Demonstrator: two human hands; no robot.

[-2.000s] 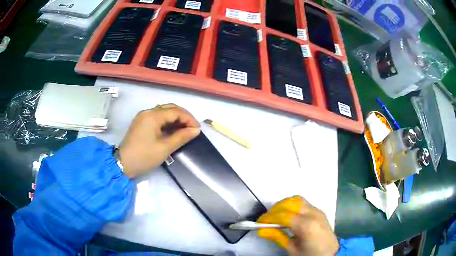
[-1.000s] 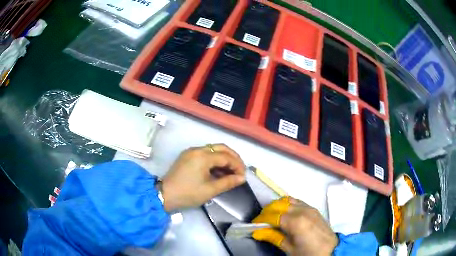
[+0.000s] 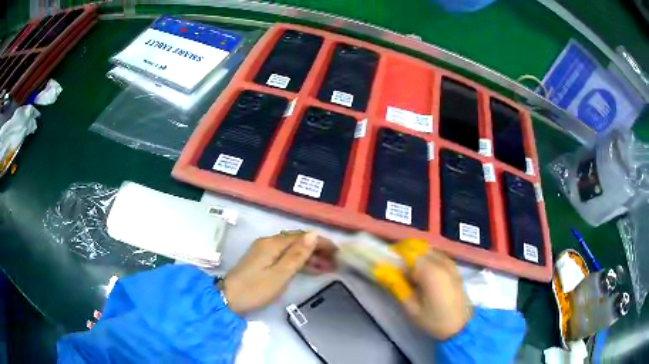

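A smartphone (image 3: 350, 328) lies on the white mat (image 3: 279, 333), glossy dark screen up, with a small white label at its upper left edge; the picture's bottom cuts it off. My left hand (image 3: 265, 274) is bare, with a ring, held just above the phone's upper left end, its fingertips close together; I cannot tell if it holds anything. My right hand (image 3: 435, 288), blurred, wears orange-yellow finger cots and holds a pale, blurred wiping cloth (image 3: 365, 256) above the phone's upper end, near my left fingertips.
A salmon-red tray (image 3: 363, 219) of phones stands behind the mat, with one bare pocket. A stack of protective films (image 3: 165, 224) is at left. At right are a dish of finger cots (image 3: 563, 297), dispenser bottles (image 3: 598, 300), a blue pen (image 3: 585, 249) and a bagged white tub (image 3: 605, 186).
My right hand has moved up with the cloth from the phone's screen towards my left hand. The view has shifted, showing more of the bench behind the tray. The cream stick no longer shows.
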